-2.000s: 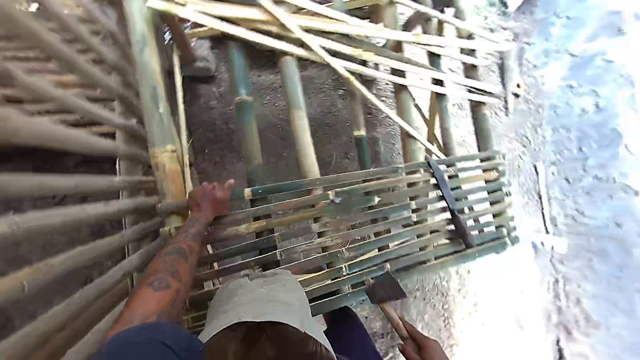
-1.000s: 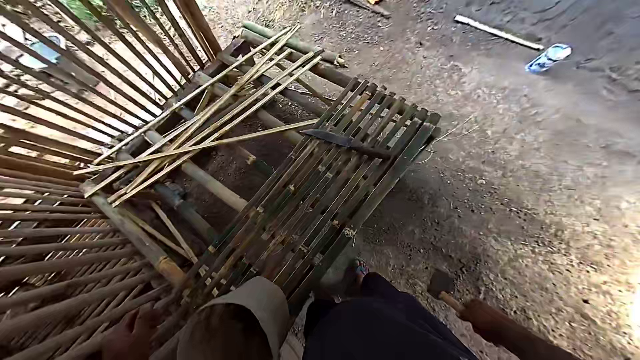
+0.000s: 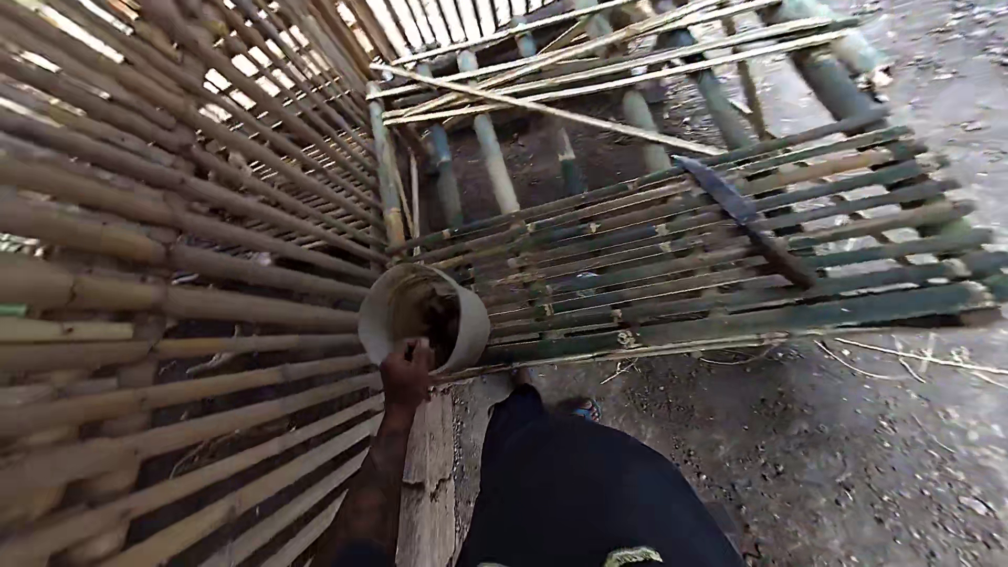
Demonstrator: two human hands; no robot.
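Observation:
My left hand (image 3: pixel 408 368) is at the near rim of a pale round bucket (image 3: pixel 471 319), its fingers bent; whether they grip the rim or a small thing inside cannot be told. Dark contents, too dim to name, lie in the bucket. It stands at the left end of a platform of split bamboo slats (image 3: pixel 646 295), beside the bamboo-pole wall. Across the slats, to the right, lies a machete (image 3: pixel 736 209) with a dark blade and handle. My right hand is out of view.
Loose bamboo strips (image 3: pixel 543 98) lie across round bamboo poles (image 3: pixel 494 161) beyond the slats. A bamboo-pole wall (image 3: pixel 236 307) rises at left. Below the bucket is a wooden board (image 3: pixel 427 480). Thin bamboo shavings (image 3: pixel 913 358) litter the ground at right.
My left hand is now at the bucket's rim. My right hand and the short-handled bladed tool it held have left view. The view has swung left.

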